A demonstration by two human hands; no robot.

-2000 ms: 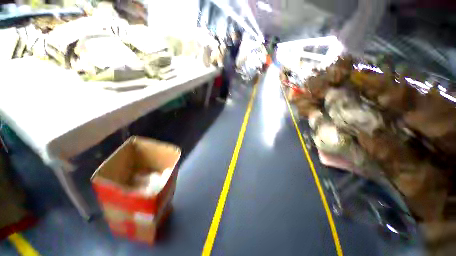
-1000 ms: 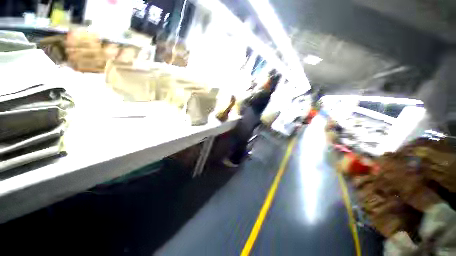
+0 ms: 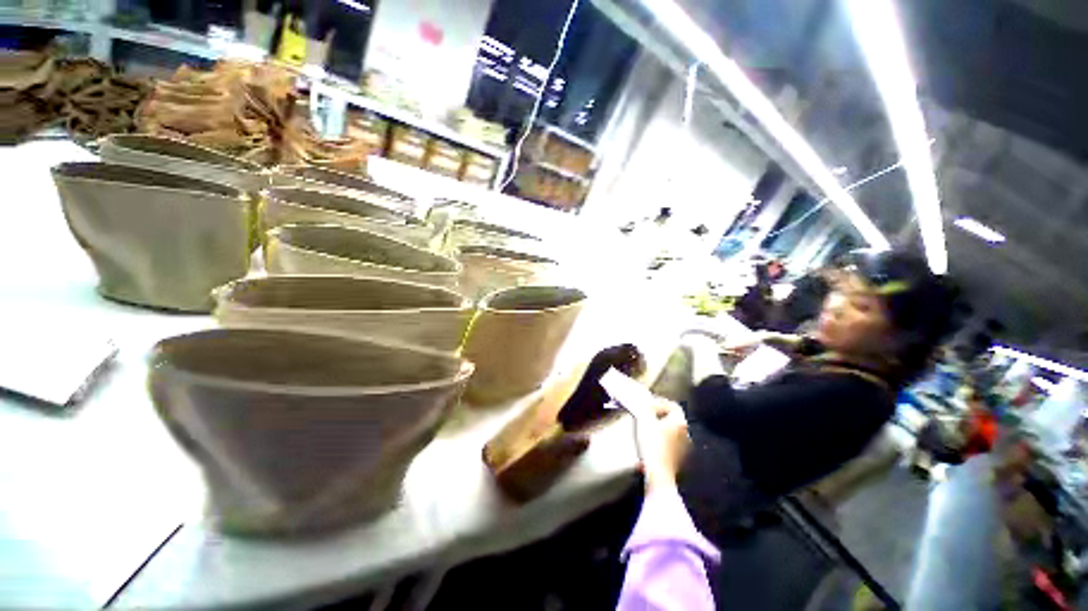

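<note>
My right hand (image 3: pixel 666 436), in a lilac sleeve, reaches up from the bottom, right of centre. It is closed on a small pale flat piece (image 3: pixel 625 389). A brown object (image 3: pixel 535 451) with a dark part stands at the table edge just left of the hand; whether they touch is unclear. Taupe bag bodies stand upright in rows on the white table, mouths open; the nearest bag body (image 3: pixel 304 436) is at the front left. My left hand is not in view.
A person in black (image 3: pixel 793 418) is close by on the right at the table. A flat pale panel (image 3: pixel 60 370) lies at the left of the white table (image 3: pixel 72 513). Crumpled brown bags (image 3: pixel 227 107) are piled behind. The aisle floor (image 3: pixel 960 537) is at the far right.
The view has moved forward along the table and turned left. The standing bag bodies and the person are now much nearer. My right hand has come into view with the pale piece.
</note>
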